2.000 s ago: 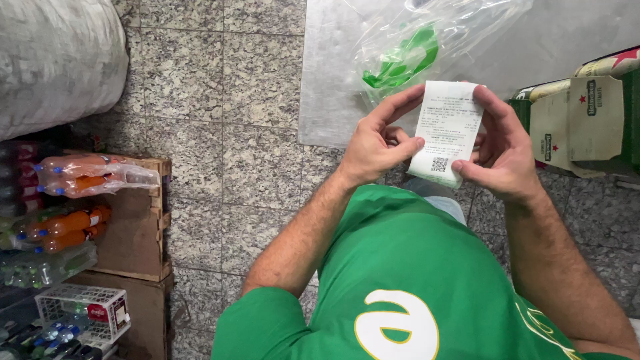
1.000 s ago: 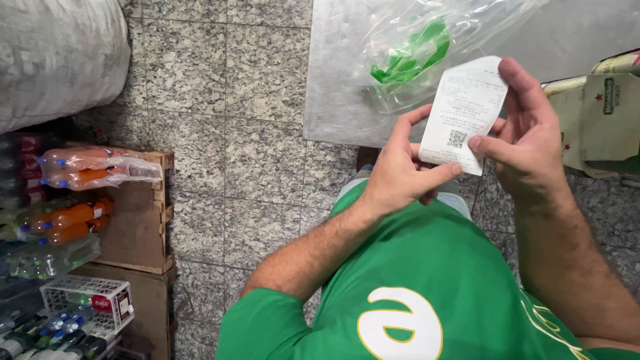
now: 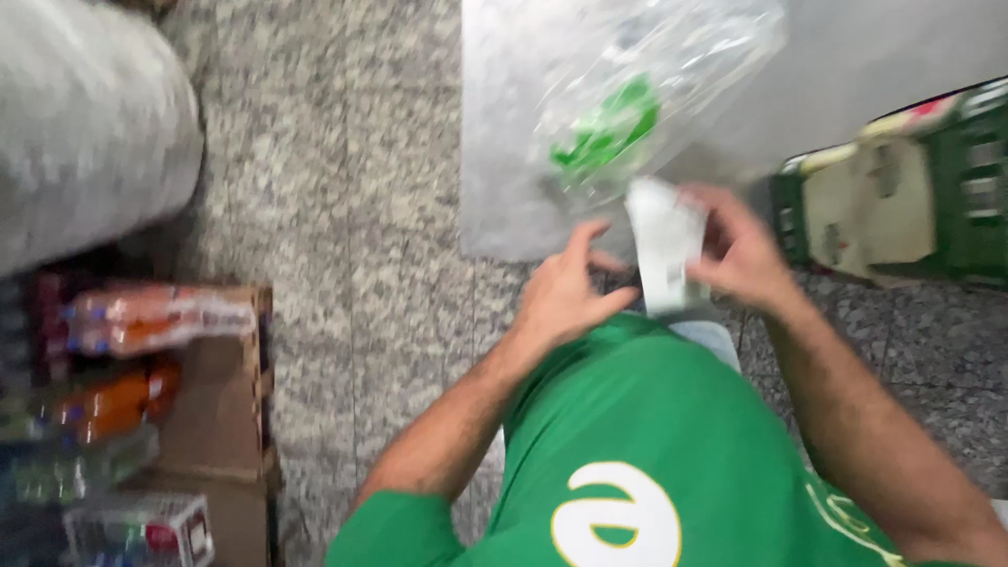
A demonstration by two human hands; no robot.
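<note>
A white printed paper receipt is pinched along its right side by my right hand, between thumb and fingers. My left hand is just left of the paper, apart from it, its fingers spread and holding nothing. Beyond both hands, a clear plastic bag lies on a grey metal tabletop, with something green in or under it. Motion blurs the hands and the paper.
At the right stands a green and beige beer carton. Bottles of orange drink and a white plastic crate sit by cardboard boxes at lower left. A large wrapped bundle fills the upper left, beside the tiled floor.
My left hand has let go of the receipt and moved apart from it. The receipt remains in my right hand, now lower and blurred.
</note>
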